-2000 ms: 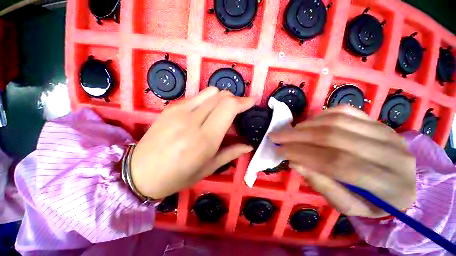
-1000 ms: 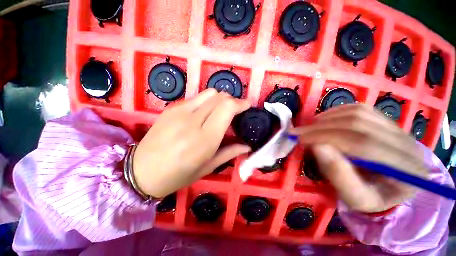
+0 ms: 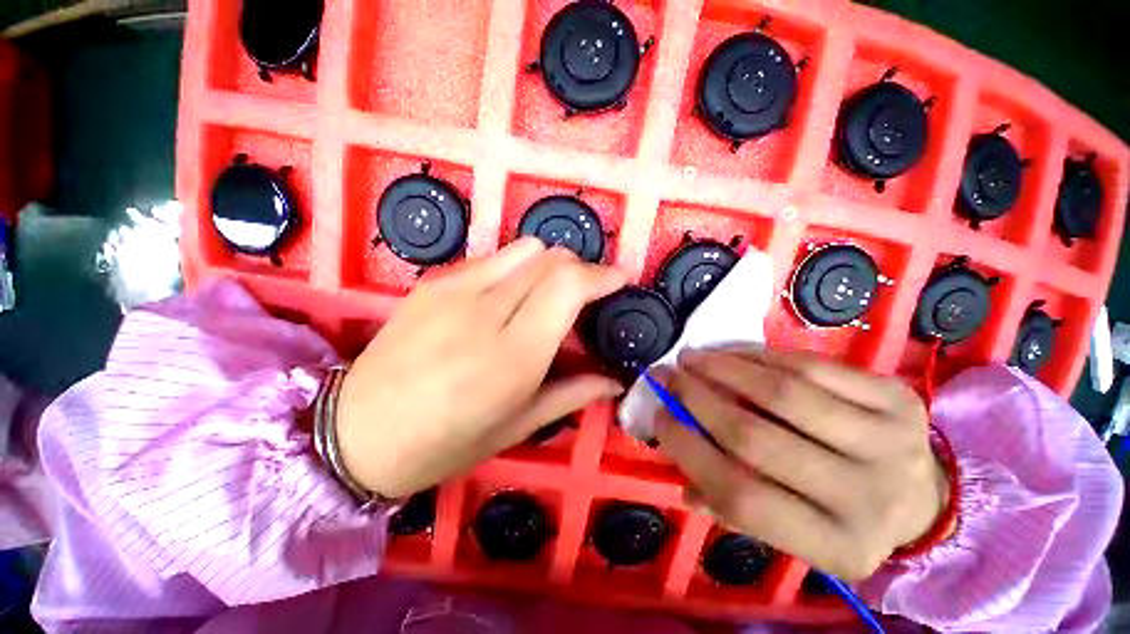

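Note:
My left hand [image 3: 465,353] holds a round black watch body [image 3: 631,328] by its left edge between thumb and fingers, above the foam tray [image 3: 496,124]. The disc's dull ringed face is up. My right hand [image 3: 805,452] holds a slim blue stick [image 3: 678,408] together with a white cloth [image 3: 725,316]. The stick's tip lies at the lower edge of the held disc. The cloth lies beside the disc's right side and partly covers another watch body [image 3: 694,275] in the pocket behind.
The coral-red tray has several rows of pockets with black discs; one top pocket [image 3: 416,62] is empty. A glossy disc [image 3: 252,208] sits at the left. The dark green bench [image 3: 93,149] shows at the left, with a white item [image 3: 1102,349] at the right edge.
My right hand has turned and moved down and left, bringing the blue tip to the held disc. The cloth has spread to the right of the disc. My left hand keeps its hold.

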